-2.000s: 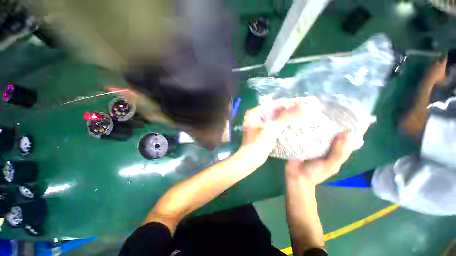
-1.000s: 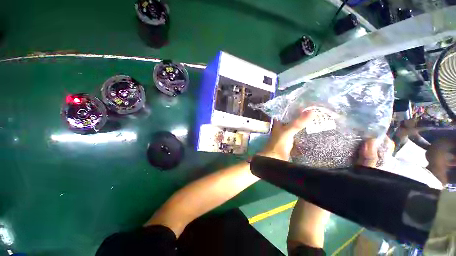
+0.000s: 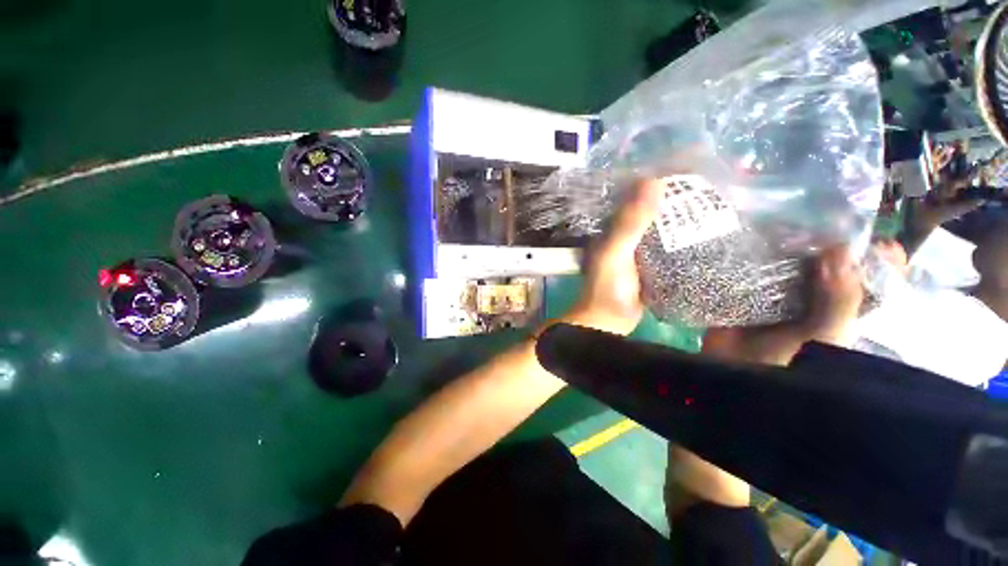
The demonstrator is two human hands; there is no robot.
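Note:
A large clear plastic bag of screws with grey speckled contents and a printed label is held in both hands, tilted to the left. Its open end lies over the hopper of the white and blue screw feeder. My left hand grips the bag's left side beside the hopper. My right hand grips its right side, partly hidden by the screwdriver. The black screwdriver hangs across the view in front of the bag and my forearms. The feeder's brass-coloured pickup block faces me.
Several round units with exposed inner parts stand left of the feeder, one with a red light. A dark round cup lies nearer me. Another unit is at the back. A person's arm and a fan are at right.
The feeder has come into full view from behind a blurred shape. The bag has moved from in front of me to tilt over the hopper, its mouth now over it.

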